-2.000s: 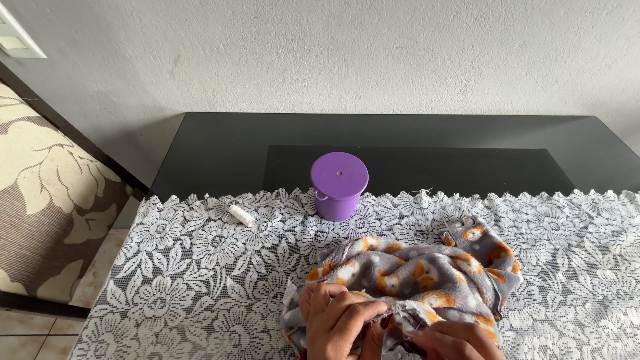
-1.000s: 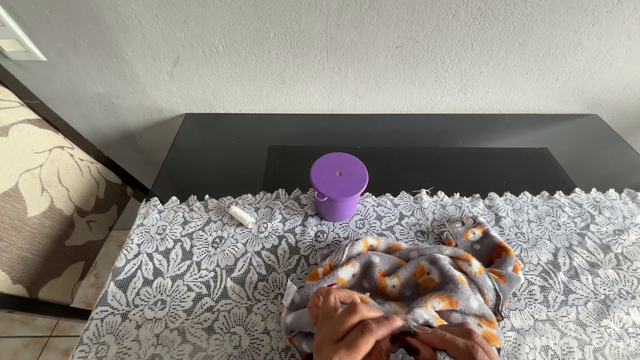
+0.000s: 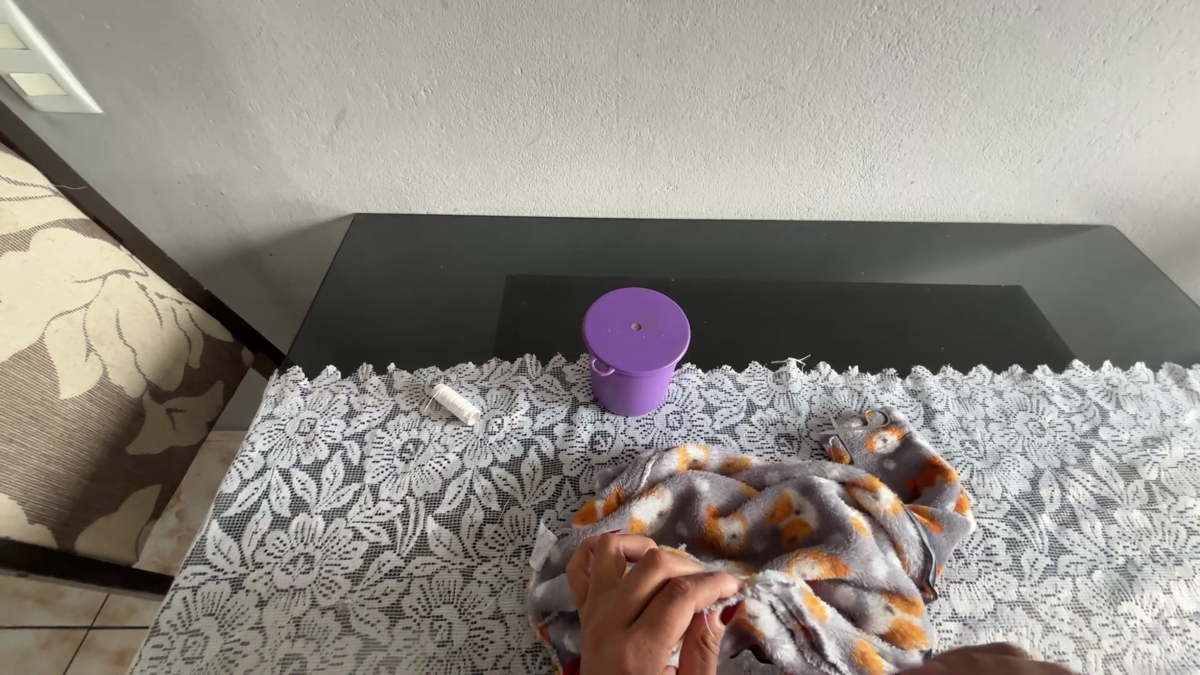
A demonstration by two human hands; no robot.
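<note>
A grey fleece cloth (image 3: 741, 516) with an orange and white animal print lies bunched at the front of the table. My left hand (image 3: 647, 600) pinches a frayed edge of it between thumb and fingers. At the bottom edge, right of the cloth's near part, my right hand (image 3: 984, 661) shows only in part; its fingertips are hidden. Beyond the cloth stands a purple lidded container (image 3: 636, 352) with a small loop on its side. A spool of white thread (image 3: 456, 405) lies on its side to the left.
White lace tablecloth (image 3: 309, 553) covers the near part of a black table (image 3: 431, 258), which stands against a grey wall. On the left is a chair with a leaf-patterned cushion (image 3: 84, 375). Small metal scissors, apparently, rest at the cloth's far right corner (image 3: 872, 417).
My right hand has moved away from my left, to the right and down toward the frame's bottom edge. My left hand stays on the cloth.
</note>
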